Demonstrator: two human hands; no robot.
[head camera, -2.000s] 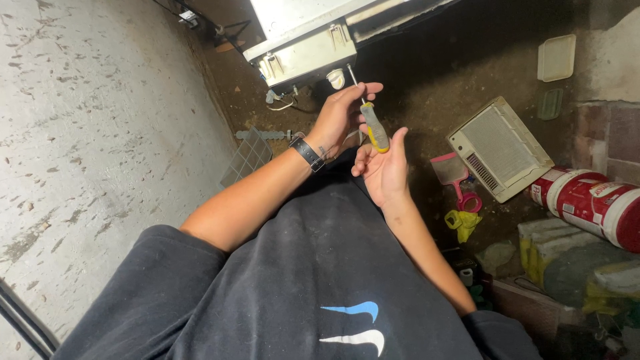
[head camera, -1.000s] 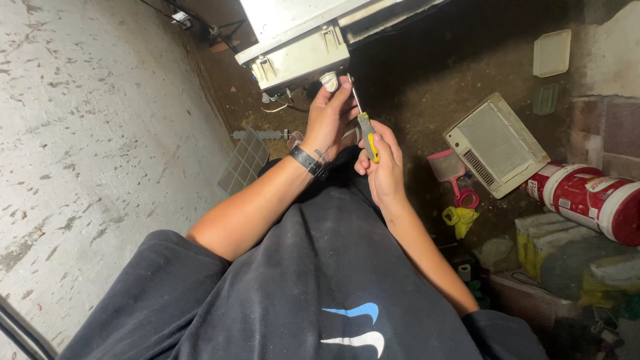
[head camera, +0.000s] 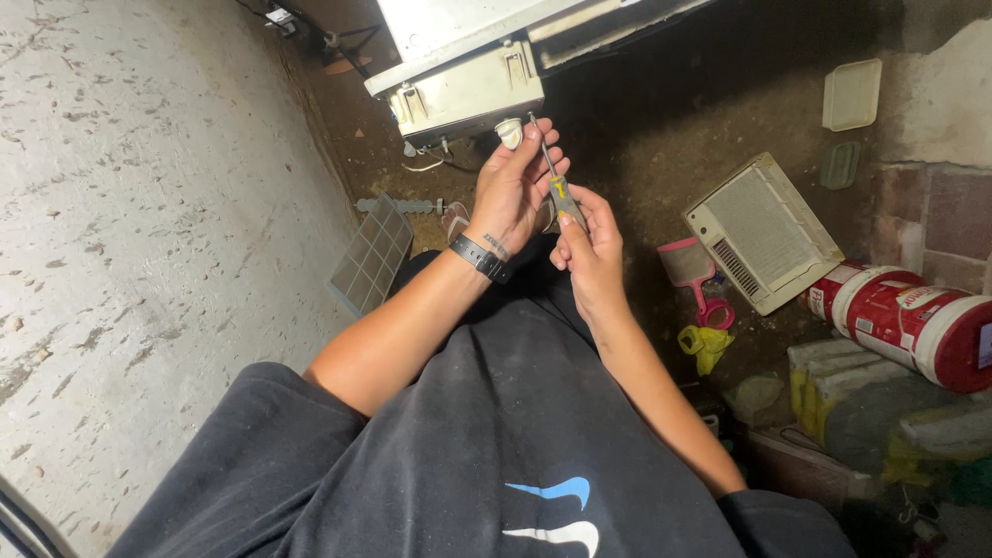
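Observation:
A screwdriver with a grey and yellow handle (head camera: 566, 200) points up toward the underside of a white appliance housing (head camera: 469, 91). My right hand (head camera: 595, 244) is closed round its handle. My left hand (head camera: 515, 174), with a black watch at the wrist, has its thumb and fingers about the metal shaft near the tip. Something small, perhaps a screw, shows at that tip. Just beside my left thumb is a white plastic knob or cap (head camera: 509, 133); whether the thumb touches it cannot be told.
A grille panel (head camera: 763, 232) leans by red and white buckets (head camera: 907, 314) on the right. Near them lie a pink dustpan-like tool (head camera: 688, 263) and a yellow bag (head camera: 705, 347). A mesh filter (head camera: 372, 256) stands by the pale wall (head camera: 155, 178) at left. Thin wires hang below the housing.
My right hand was spread with its palm up beside the screwdriver two seconds ago; its fingers have closed on the handle. My left hand stays near the shaft and the white knob.

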